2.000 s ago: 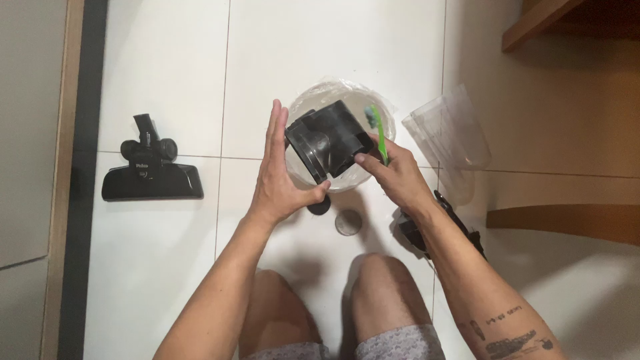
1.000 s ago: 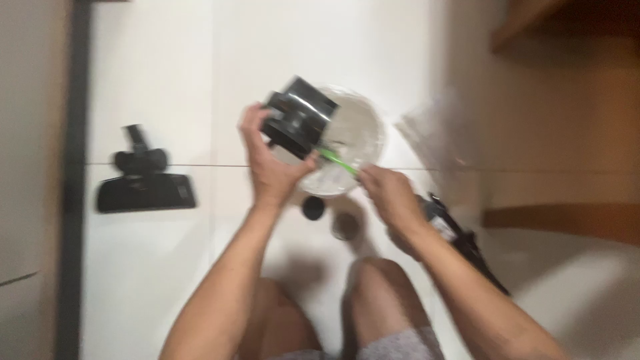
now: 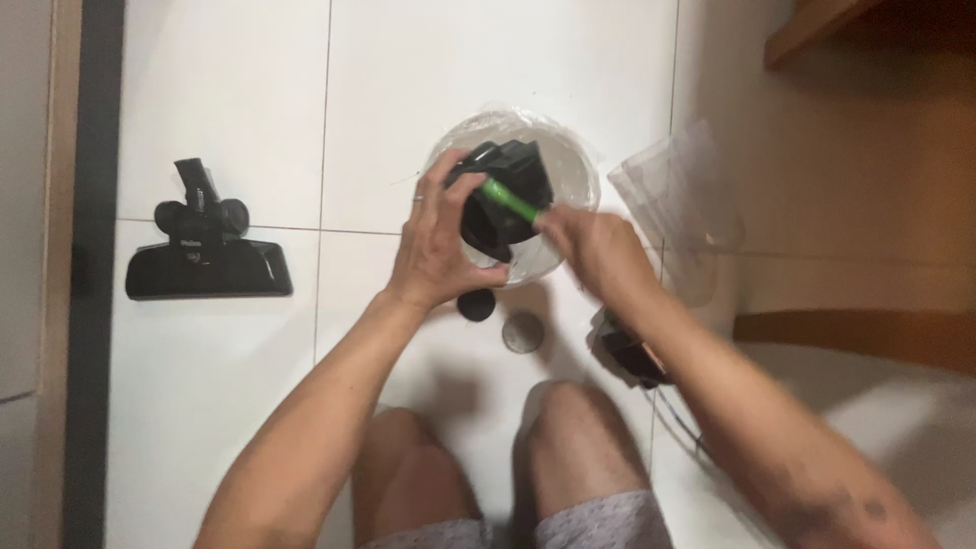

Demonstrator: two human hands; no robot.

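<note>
My left hand (image 3: 450, 229) grips a black plastic vacuum cleaner part (image 3: 522, 183), tilted over a round bin (image 3: 576, 179) with a clear plastic liner. Between the finger and thumb of my right hand (image 3: 598, 244) is a green-handled brush (image 3: 509, 200), which lies across the black part; its bristle end is hidden at the part. On the floor just below the bin are a small black disc (image 3: 476, 304) and a round grey filter-like disc (image 3: 523, 332).
A black vacuum floor head (image 3: 210, 267) lies at the left. Right of the bin is a transparent plastic piece (image 3: 679, 191). A dark device (image 3: 629, 351) with a cord is partly under my right forearm. Brown wooden furniture (image 3: 854, 335) stands at the right.
The black part has been turned in my left hand and its opening faces another way. The green brush, upright beside the part two seconds ago, now lies across it.
</note>
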